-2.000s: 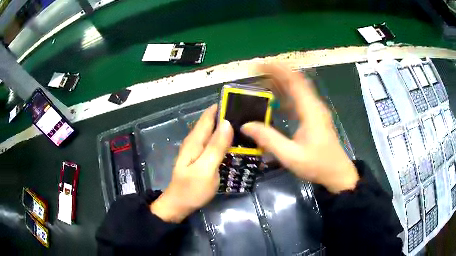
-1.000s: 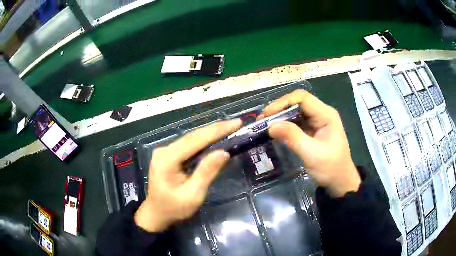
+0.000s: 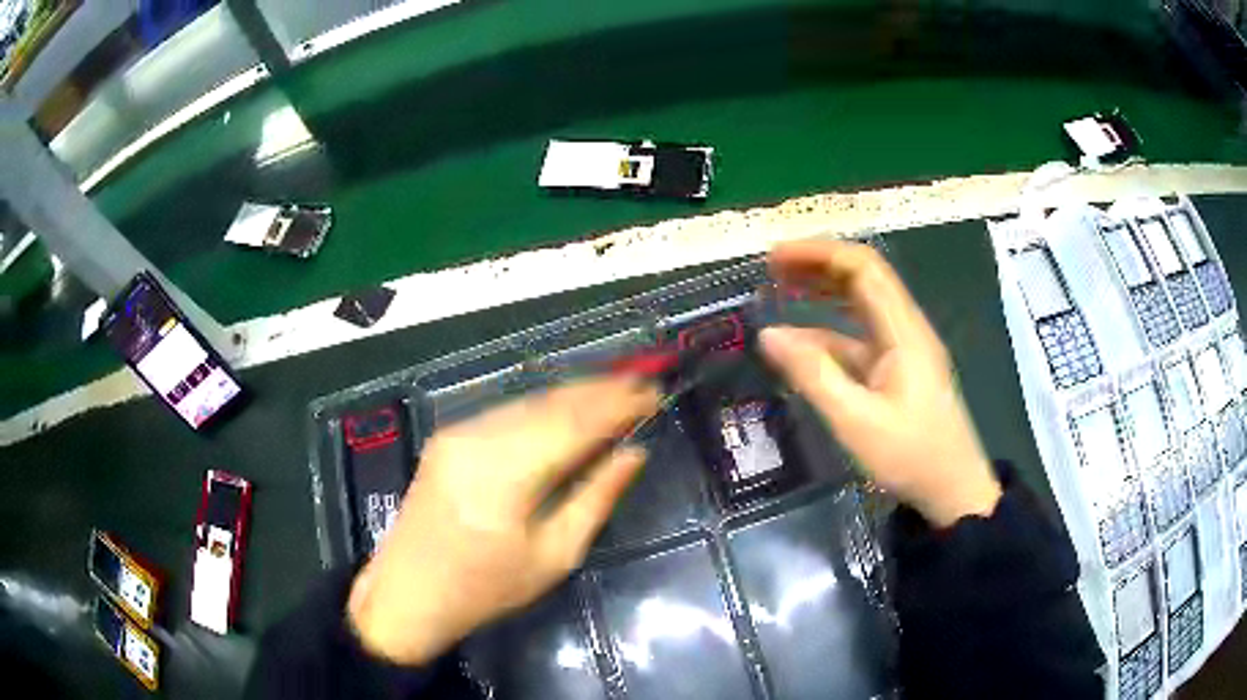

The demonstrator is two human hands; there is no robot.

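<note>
My left hand (image 3: 499,513) is blurred over the clear blister tray (image 3: 326,479). A blurred dark phone part (image 3: 646,367) with a red mark shows at its fingertips; most of it is hidden by the hand. My right hand (image 3: 875,376) is at the right, thumb and fingers apart, with nothing clearly seen in it. A black back housing (image 3: 749,440) with a red-ringed oval and white label lies in a tray pocket between the hands. Another back housing (image 3: 372,472) lies in the left pocket, partly behind my left hand.
Phone boards (image 3: 626,167) lie on the green belt (image 3: 875,96) beyond the whitish strip. A keypad sheet (image 3: 1115,410) is at the right. At the left are a lit smartphone (image 3: 175,358), a red-edged part (image 3: 220,554) and two orange-yellow phones (image 3: 126,581).
The yellow-framed phone was held in both hands, then tilted edge-on. Now my hands are apart and its yellow front does not show. The boards on the belt have shifted right in view.
</note>
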